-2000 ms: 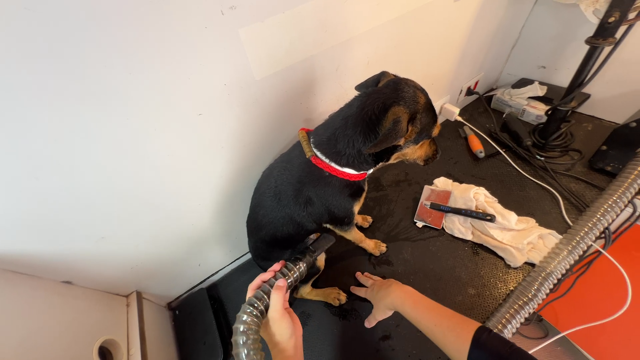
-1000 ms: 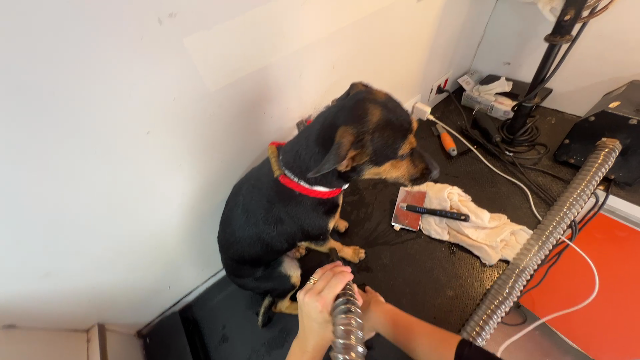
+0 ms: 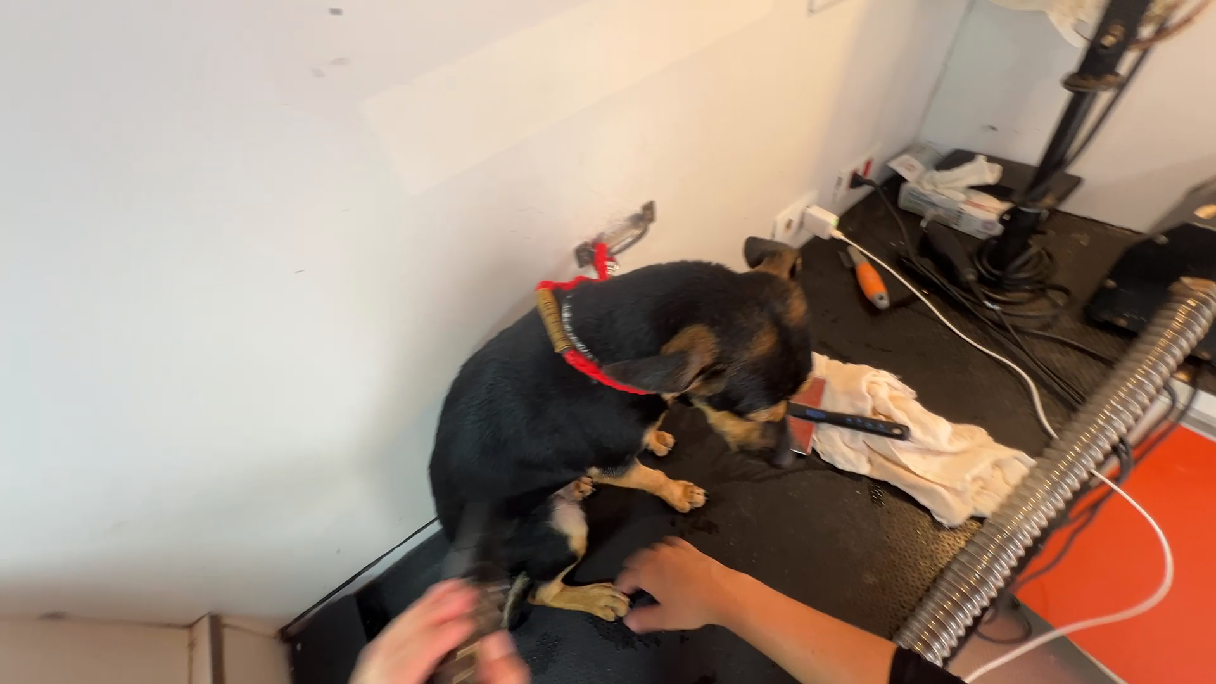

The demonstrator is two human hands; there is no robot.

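A black and tan dog (image 3: 532,418) sits on the black textured mat of the table (image 3: 760,551), close against the wall, its head lowered toward the slicker brush. Around its neck is a red collar (image 3: 598,373), with a red strap reaching a bracket on the wall. My left hand (image 3: 437,632), blurred, is closed on the nozzle end of a flexible dryer hose (image 3: 465,655), beside the dog's hindquarters. Fingers apart, my right hand (image 3: 673,584) is at the dog's hind paw (image 3: 591,600); whether it touches the paw is unclear.
Right of the dog, a slicker brush (image 3: 845,419) lies on a crumpled cloth (image 3: 931,446). Farther back are an orange-handled tool (image 3: 866,280), a white cable, a tissue box (image 3: 955,204) and a black post (image 3: 1045,171). A ribbed hose (image 3: 1064,465) crosses the right side.
My hands were together at the hose a second ago; now they are apart, the left with the hose to the left. The dog has lowered its head toward the brush.
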